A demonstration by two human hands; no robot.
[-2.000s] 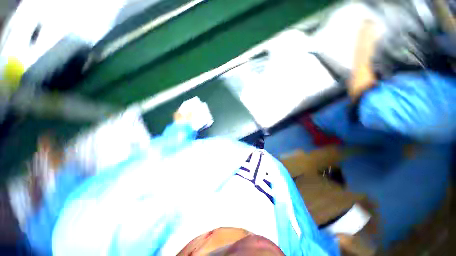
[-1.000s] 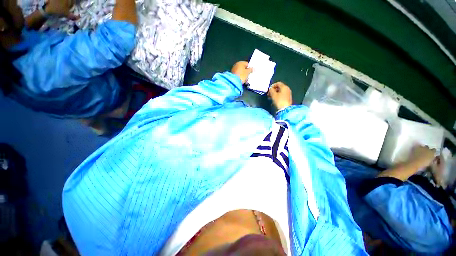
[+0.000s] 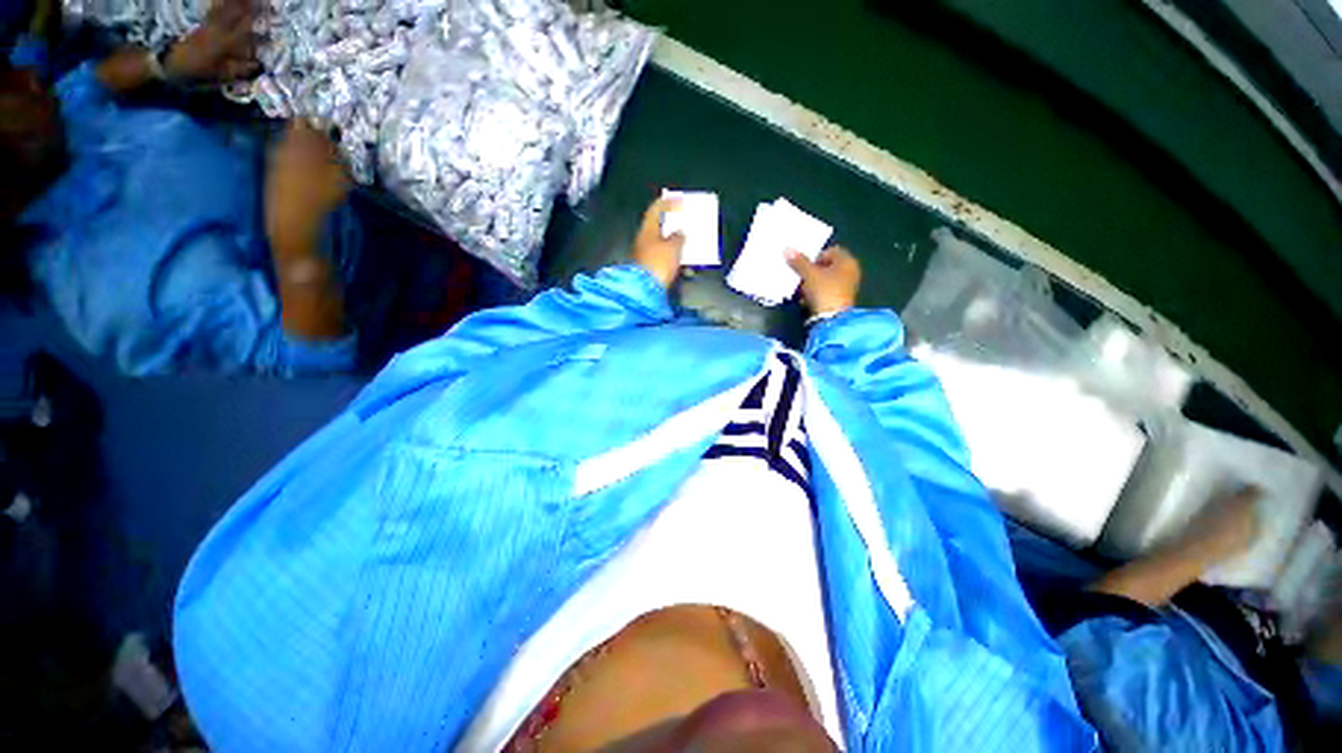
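My left hand (image 3: 661,244) holds a small white card or leaflet (image 3: 698,228) over the green bench (image 3: 618,162). My right hand (image 3: 830,278) grips a few overlapping white cards (image 3: 774,253), slightly fanned. The two lots of cards are apart, with a narrow gap of bench between them. Whether the left hand holds one card or several cannot be told.
A heap of crinkled silvery-white packets (image 3: 486,133) lies at the left. A clear bag (image 3: 979,294) and a thick white stack (image 3: 1030,441) lie at the right. The pale metal rail (image 3: 824,133) borders the green conveyor (image 3: 942,88). Workers in blue sit on both sides.
The cards held together between both hands one second ago are now in two separate lots, one per hand. The left neighbour's arm has moved back from the packet heap.
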